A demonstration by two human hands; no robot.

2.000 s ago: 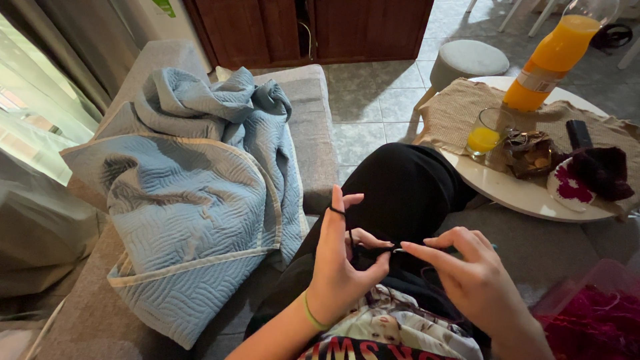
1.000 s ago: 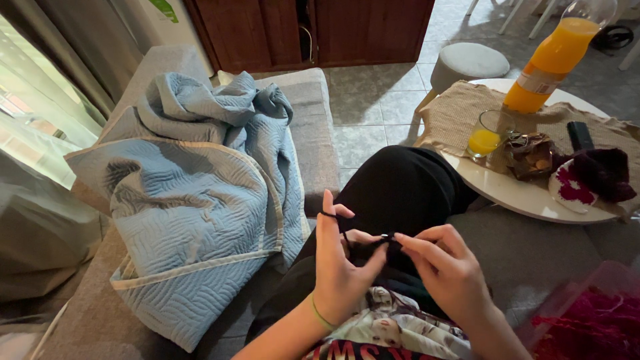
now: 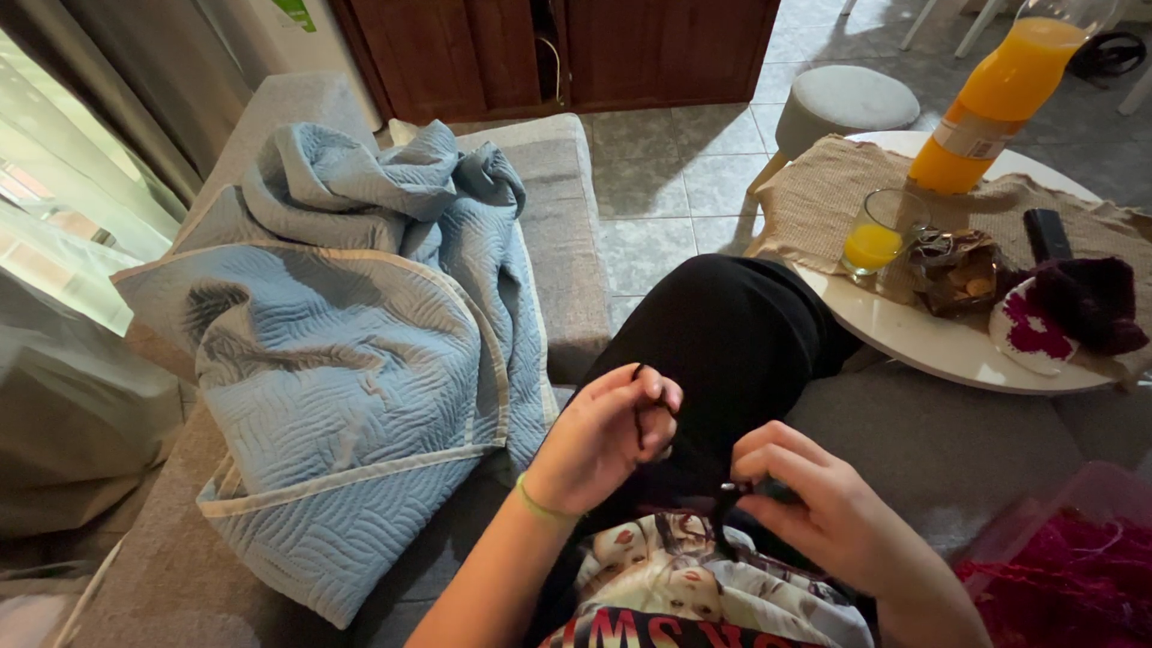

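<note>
My left hand (image 3: 612, 436), with a yellow-green band at its wrist, is raised over my lap. Dark yarn (image 3: 641, 414) runs around its curled fingers. To the right, my right hand (image 3: 801, 504) pinches a thin tool, perhaps a crochet hook, between thumb and fingers; only its small shiny metal tip (image 3: 731, 487) shows. Black work seems to hang below that tip, hard to tell apart from the black trousers (image 3: 720, 333). A gap separates the two hands.
A light blue quilt (image 3: 342, 360) lies on the grey sofa (image 3: 549, 216) at left. The round white table (image 3: 882, 333) at right holds a juice bottle (image 3: 999, 99), a glass (image 3: 877, 238), an opened snack packet (image 3: 958, 270) and a remote control (image 3: 1044, 236). Magenta yarn (image 3: 1071, 576) lies lower right.
The left hand's raised index finger has curled in. My hands, close together a second ago, have moved apart, and the right hand sits lower.
</note>
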